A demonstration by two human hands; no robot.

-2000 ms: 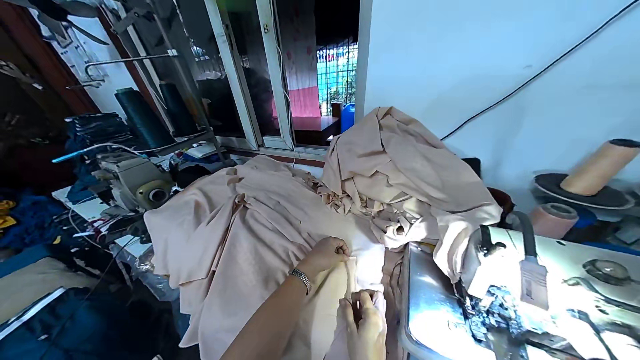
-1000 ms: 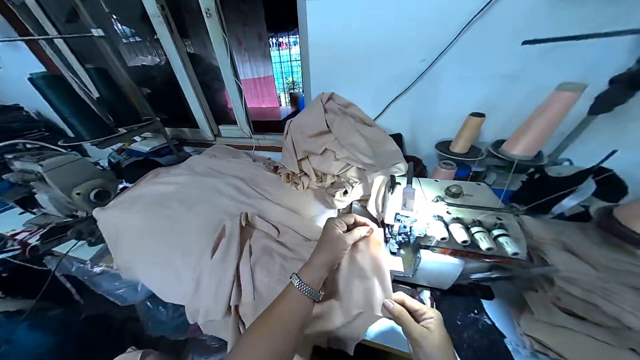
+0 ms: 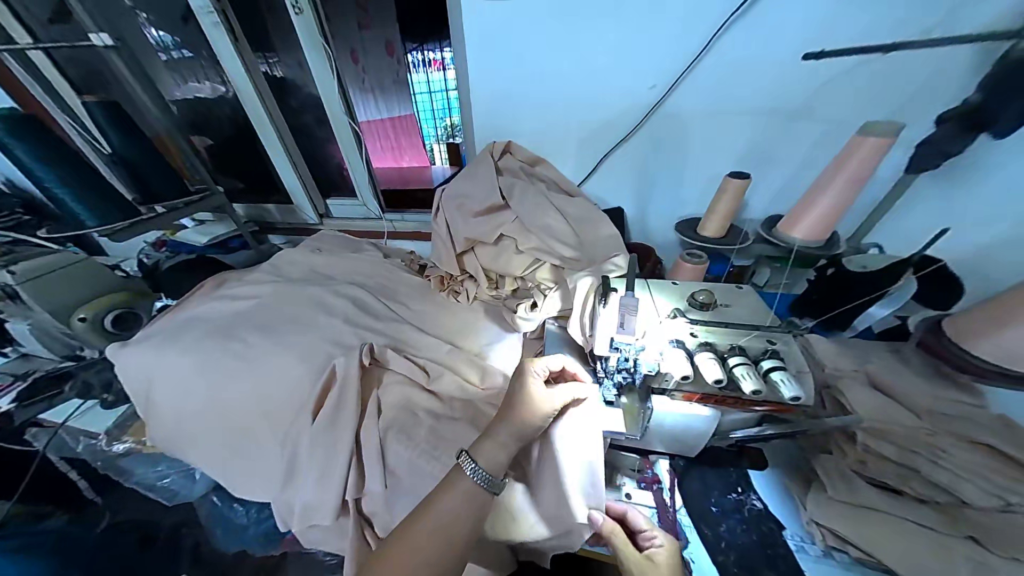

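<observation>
My left hand (image 3: 540, 404), with a metal watch band on the wrist, pinches the upper edge of a beige fabric piece (image 3: 572, 464) just left of the presser foot area (image 3: 620, 372) of an overlock sewing machine (image 3: 720, 312). Lower down, my right hand (image 3: 636, 540) holds the same piece's right edge between thumb and fingers. The edge runs fairly straight between both hands. A large spread of beige fabric (image 3: 264, 344) lies to the left, and a crumpled heap of it (image 3: 528, 208) rises behind the machine. A lamp lights the needle area brightly.
Thread cones, one tan (image 3: 726, 204) and one pink (image 3: 840, 184), stand behind the machine. Stacked beige fabric pieces (image 3: 920, 448) lie at right. Another sewing machine (image 3: 80, 296) is at far left, with plastic bags (image 3: 152, 464) below it. A window frame (image 3: 264, 112) is behind.
The view has swung right. My hands, close together two seconds ago, are apart along the fabric edge. Since one second ago, my left hand has come to the edge beside the presser foot.
</observation>
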